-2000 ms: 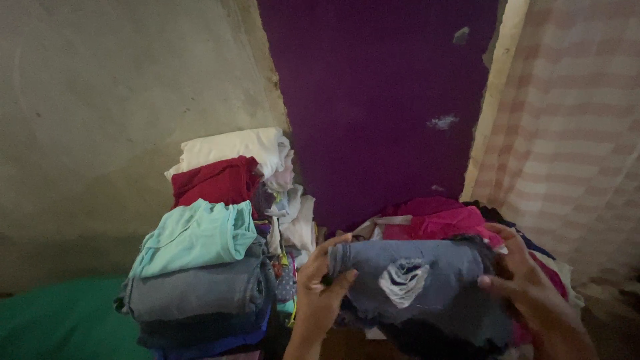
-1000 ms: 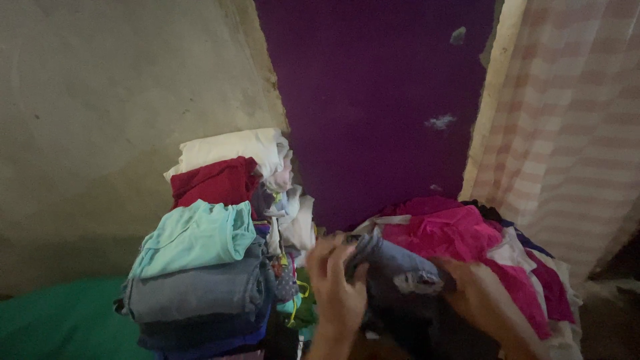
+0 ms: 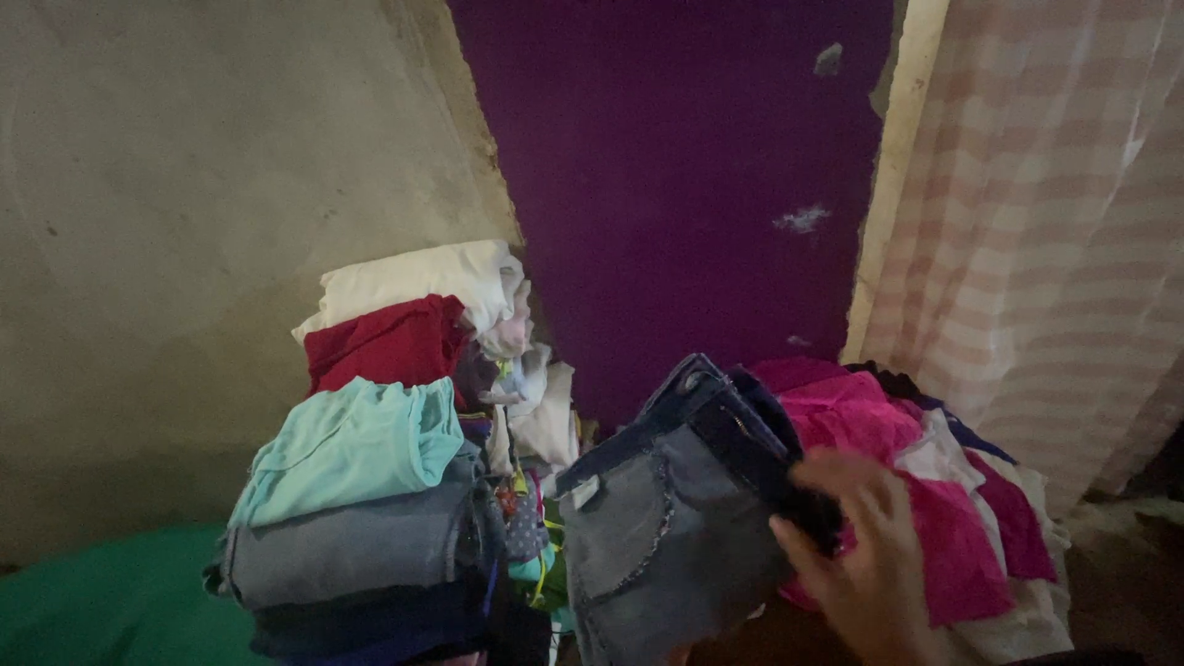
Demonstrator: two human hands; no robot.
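Note:
A blue denim garment [image 3: 680,518], opened out with its waistband, metal button and a frayed curved seam showing, hangs upright at lower centre. My right hand [image 3: 860,546], slightly blurred, has its thumb and fingers around the dark waistband's right end. Of my left hand, only what seems a sliver of skin shows at the bottom edge below the denim; its grip is hidden. Left of the garment is a stack of folded clothes, with light aqua shorts [image 3: 356,453] lying on folded grey-blue denim [image 3: 361,550]. Behind these are a folded red garment [image 3: 384,342] and white cloth [image 3: 416,282].
Bright pink clothes [image 3: 953,546] and white ones lie heaped at right, beside a pink-and-white striped curtain [image 3: 1036,240]. Small patterned clothes [image 3: 525,518] are between the stack and the denim. A purple panel [image 3: 675,203] stands behind; green cloth [image 3: 102,592] is at lower left.
The denim, a compact folded bundle between both hands two seconds ago, is now opened out with its waistband up. My left hand has dropped mostly out of sight.

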